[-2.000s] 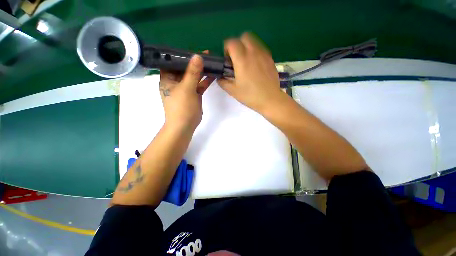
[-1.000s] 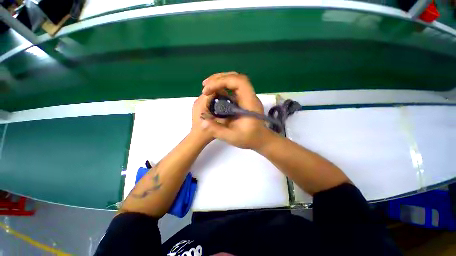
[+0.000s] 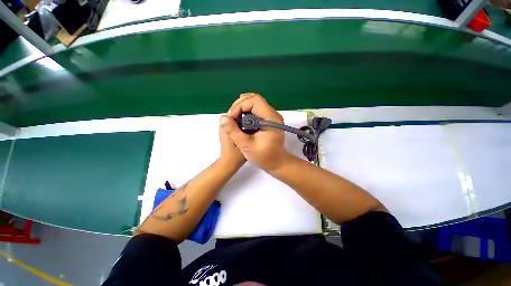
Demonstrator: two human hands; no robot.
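Observation:
Both my hands are closed around a dark hair dryer handle (image 3: 247, 122), seen end-on over the white mat (image 3: 269, 195). My right hand (image 3: 265, 139) wraps it from the right and front. My left hand (image 3: 227, 137) is at its left, partly hidden behind the right. The dryer head is hidden below or behind my hands. A dark power cord (image 3: 284, 128) leaves the handle's end and runs right to a bundle (image 3: 311, 146) at the mat's right edge, with a dark end piece (image 3: 321, 123).
A blue pouch or cloth (image 3: 208, 223) lies under my left forearm. The green conveyor belt (image 3: 168, 78) runs beyond the mat. A second white mat (image 3: 392, 173) lies right, a green bench top (image 3: 73, 179) left. A blue plastic item (image 3: 476, 237) stands low right.
The dryer was held lengthwise with its ring at the left; it has since turned so the handle's end faces me. In the last second the hands have shifted slightly and the cord bundle has settled.

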